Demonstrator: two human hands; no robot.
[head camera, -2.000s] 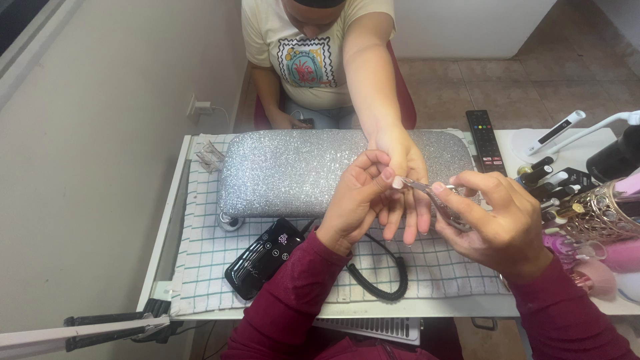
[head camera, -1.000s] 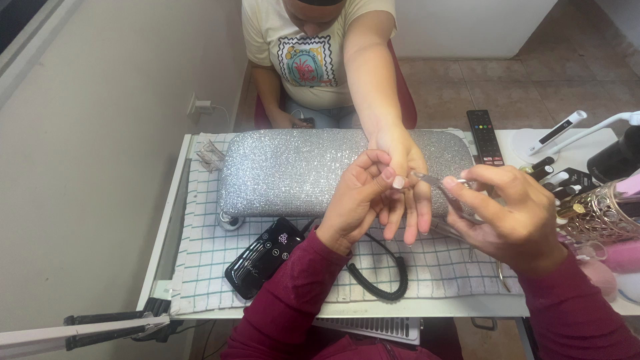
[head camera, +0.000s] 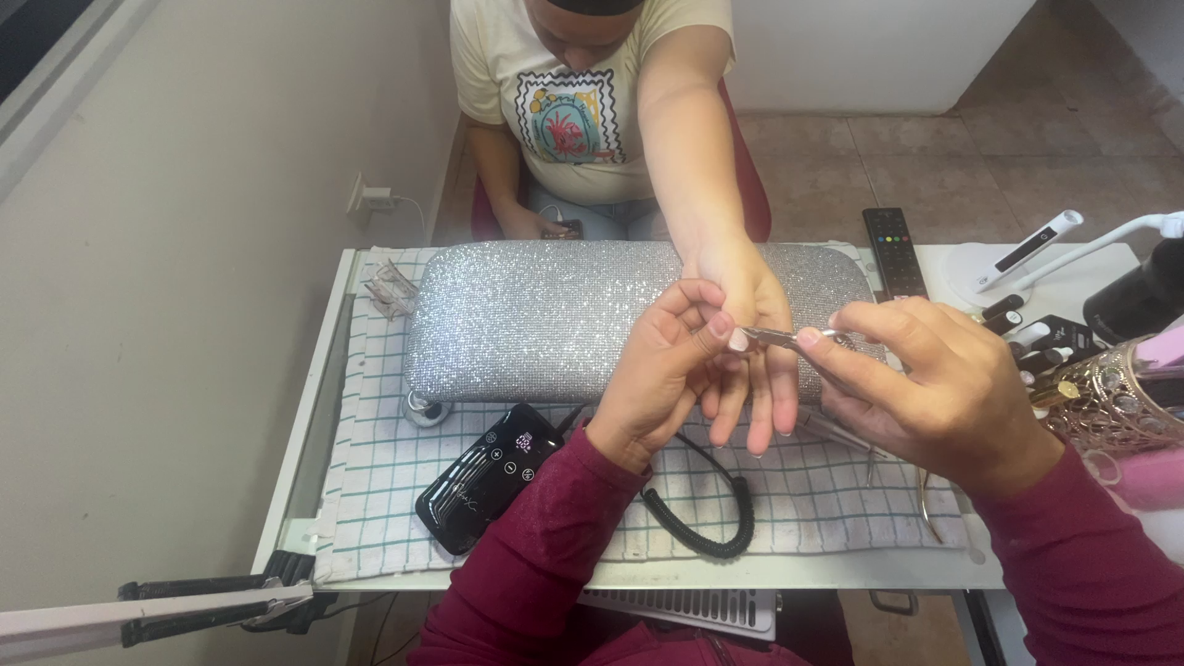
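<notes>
My left hand (head camera: 661, 370) grips the thumb of another person's hand (head camera: 754, 296), which lies palm up over a silver glittery hand rest (head camera: 546, 319). In my right hand (head camera: 925, 384) is a pair of metal cuticle nippers (head camera: 772, 338), their tip at the whitish thumbnail (head camera: 738, 340). Part of the tool is hidden by my fingers. Other metal tools (head camera: 925, 504) lie on the checked towel (head camera: 592, 532) below my right hand. A black electric nail drill's control box (head camera: 486, 476) with a lit display sits left of my left forearm, a coiled black cable (head camera: 708, 546) to its right.
Along the right stand polish bottles (head camera: 1045, 361), an ornate metal holder (head camera: 1105, 393), a white lamp (head camera: 1031, 250) and a remote control (head camera: 893, 254). A clear plastic object (head camera: 392, 289) is left of the rest. A lamp arm (head camera: 157, 615) reaches in at lower left.
Two seconds ago the nippers were at the thumb; one second ago my right hand was slightly farther right. Now it has come back left, with the tip at the nail. My left hand has stayed in place.
</notes>
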